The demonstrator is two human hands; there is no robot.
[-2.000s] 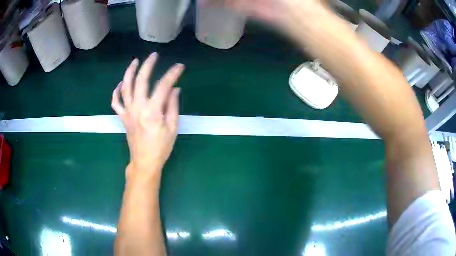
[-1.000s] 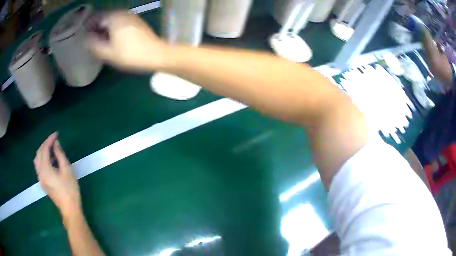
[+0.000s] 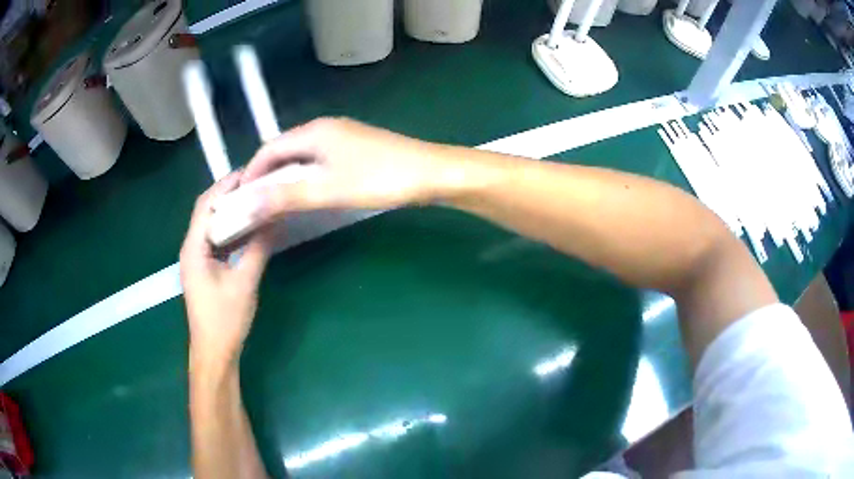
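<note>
Both my hands hold one off-white top (image 3: 245, 208) with two white tubes (image 3: 255, 94) pointing up and away from me. My left hand (image 3: 217, 271) grips it from the near left side. My right hand (image 3: 328, 168) reaches across from the right and lies over it, fingers closed on its upper side. The hands touch each other and cover much of the top. The tubes are slightly blurred. The piece is held above the green bench (image 3: 449, 327), near the white stripe.
Beige tanks with lids (image 3: 154, 75) stand at the upper left, and more tanks (image 3: 351, 28) at the top centre. A tubed top (image 3: 575, 64) stands tubes-up at the upper right. Loose white tubes (image 3: 758, 173) lie at the right, past a grey post (image 3: 733, 51). A red tray (image 3: 13, 435) is at the lower left.
My right hand has come from the tanks at upper left to meet my left hand. My left hand has moved up and right. Both now hold a tubed top. The view has shifted slightly.
</note>
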